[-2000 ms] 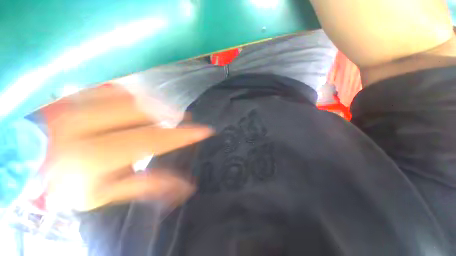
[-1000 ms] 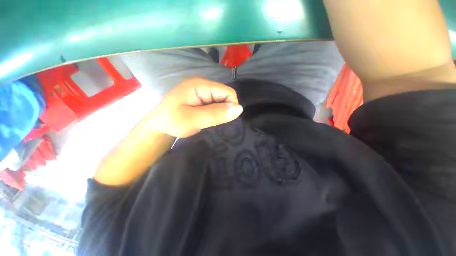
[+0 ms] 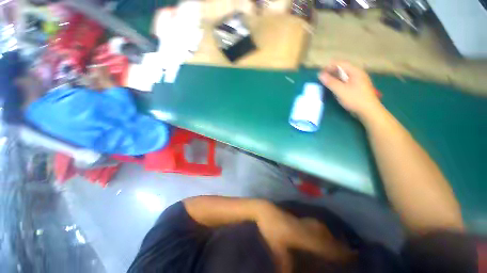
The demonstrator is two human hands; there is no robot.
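Observation:
A pale blue-white roll stands on the green mat, with a narrower white part at its far end. My right hand is just right of the roll, its forearm reaching in from the lower right. Its fingers are closed on a small white slip; the fingertips are blurred. My left hand is low in front of my body, in shadow and blurred. Whether it holds anything cannot be seen.
A black open box sits on the plywood board. White strips lie at its left. Dark metallic parts lie at the back. A small red piece is behind my right wrist. A person in blue is at left, near a red stool.
The view has swung up from my lap to the bench. My right hand, roll and box now show. My left hand has moved from in front of my chest to low near my body.

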